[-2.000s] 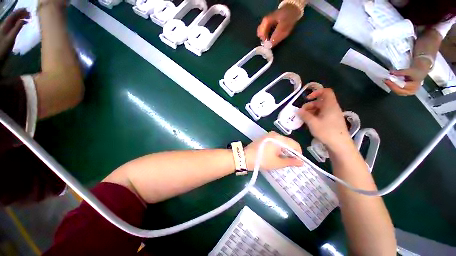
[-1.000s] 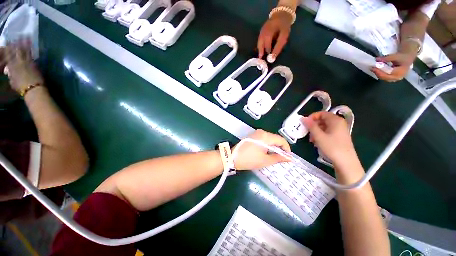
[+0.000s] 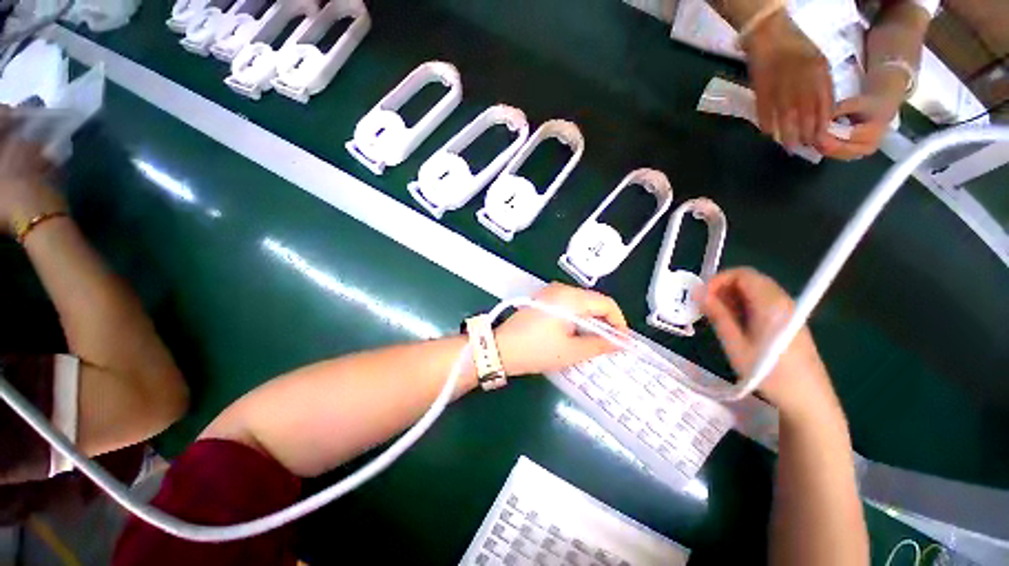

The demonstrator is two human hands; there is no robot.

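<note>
My left hand (image 3: 570, 326) holds the white label sheet (image 3: 653, 409) by its upper edge; the sheet has rows of small dark print. My right hand (image 3: 747, 315) has its fingertips at the round disc of the rightmost white plastic housing (image 3: 686, 260). Whether a label is between those fingertips cannot be told. Another housing (image 3: 620, 227) stands just left of it, with small dark print on its disc. More housings (image 3: 531, 177) stand further left on the belt. A spare label sheet (image 3: 564, 525) lies flat at the bottom.
A white cable (image 3: 332, 503) hangs across the view, over my left wrist and in front of my right hand. A person across the belt holds a white strip (image 3: 727, 100). Another person's arm (image 3: 100, 304) is at the left. A metal rail (image 3: 332, 199) edges the belt.
The housings have moved left along the belt. My right hand has moved from a housing further left to the rightmost one. The hand across has moved right to the white strip.
</note>
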